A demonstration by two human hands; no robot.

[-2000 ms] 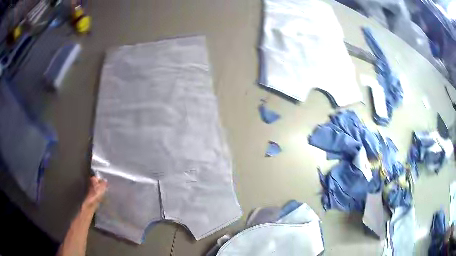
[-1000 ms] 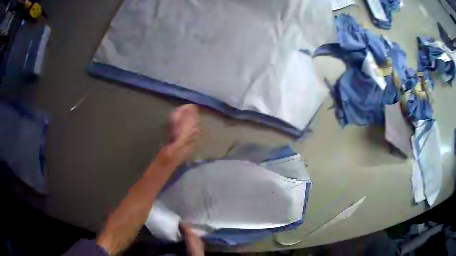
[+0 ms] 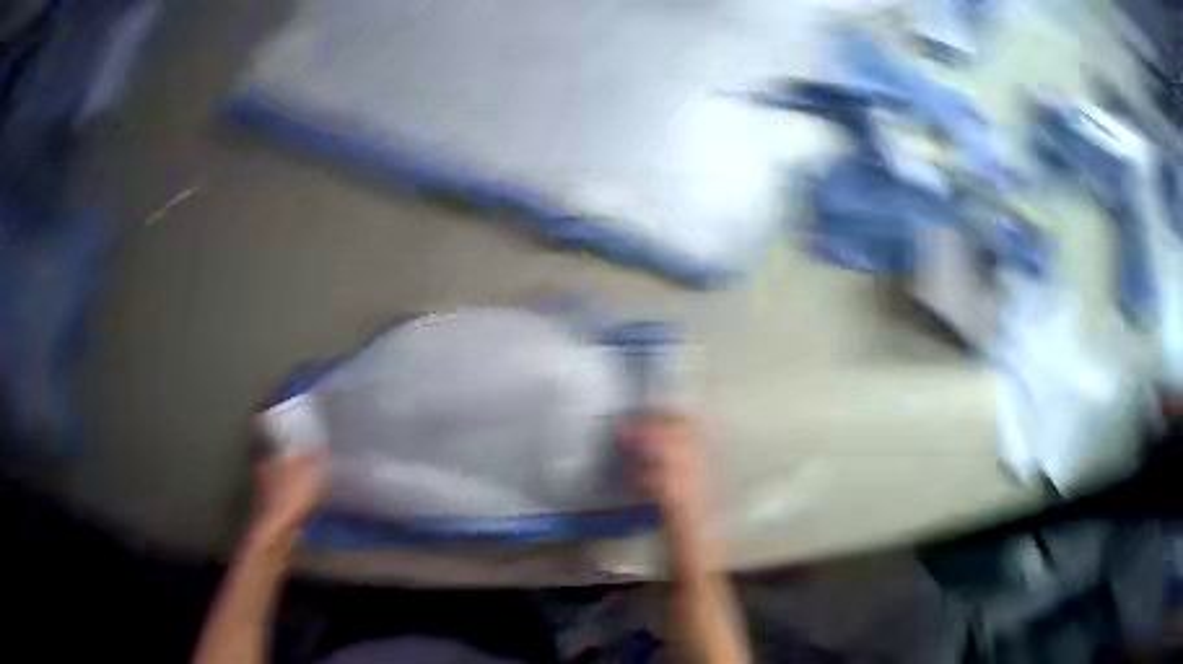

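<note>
A blue cloth stack with a rounded edge and white paper on top [image 3: 454, 409] lies near the table's front edge. The view is blurred. My left hand [image 3: 291, 486] is closed on its left end. My right hand [image 3: 664, 454] is closed on its right end. A larger paper-topped stack [image 3: 519, 117] with a blue edge lies beyond it, untouched.
Crumpled blue cloth pieces [image 3: 869, 208] and pale paper-topped pieces [image 3: 1051, 376] lie at the right. A blue piece [image 3: 46, 324] is at the far left. The beige table [image 3: 260, 247] has a curved-looking front edge. Dark cloth [image 3: 1038, 584] is below the edge at the right.
My left hand has moved from between the stacks to the small stack's left end, and my right hand to its right end. The small stack appears further left. The picture is more blurred.
</note>
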